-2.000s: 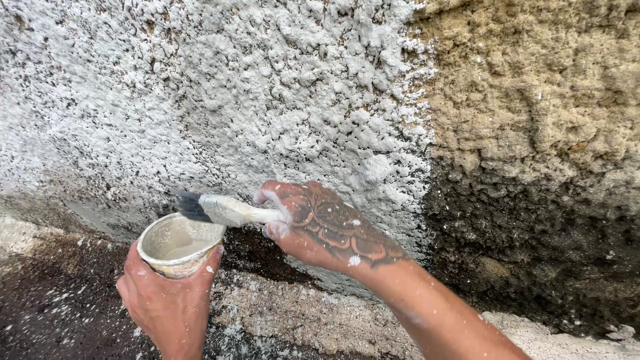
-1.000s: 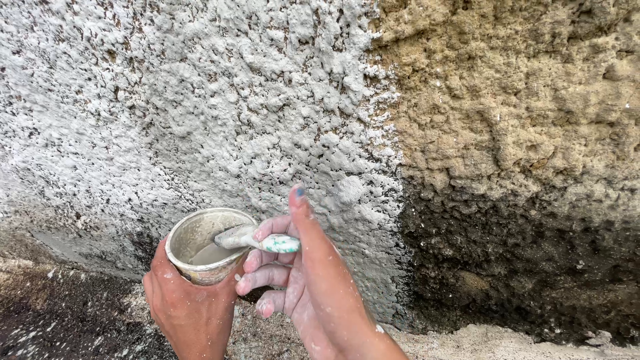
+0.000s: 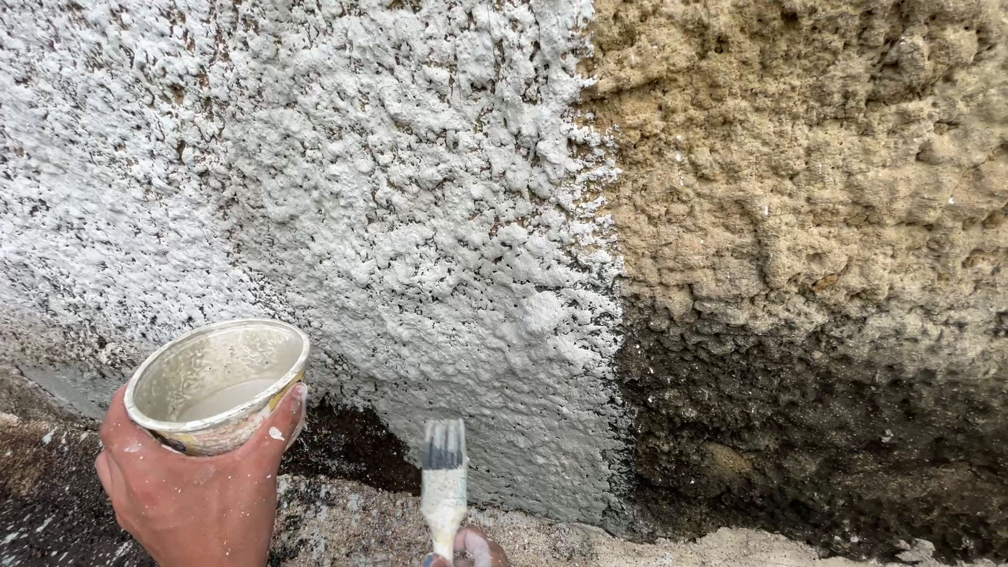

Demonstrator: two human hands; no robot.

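Observation:
My left hand [image 3: 201, 488] grips a paint-smeared cup [image 3: 216, 386] at the lower left, its open mouth up, with some white paint [image 3: 228, 399] low inside. Near the bottom middle, my right hand [image 3: 472, 550] shows only a few fingers, closed on the handle of a paintbrush [image 3: 445, 488]. The brush stands bristles up, grey and white at the tip, in front of the lower edge of the white painted part of the wall [image 3: 409, 236]. Whether the bristles touch the wall I cannot tell. Most of the right hand is cut off by the frame.
Bare tan rough wall [image 3: 803, 157] lies right of the white part, with a dark stained band [image 3: 787, 441] below it. A dark unpainted patch [image 3: 358, 445] sits between cup and brush. A paint-spattered ledge [image 3: 394, 524] runs along the wall's foot.
The brush has come out of the cup, where it was one second ago, and moved away to its right. My right hand has dropped toward the bottom edge. The cup stays in my left hand.

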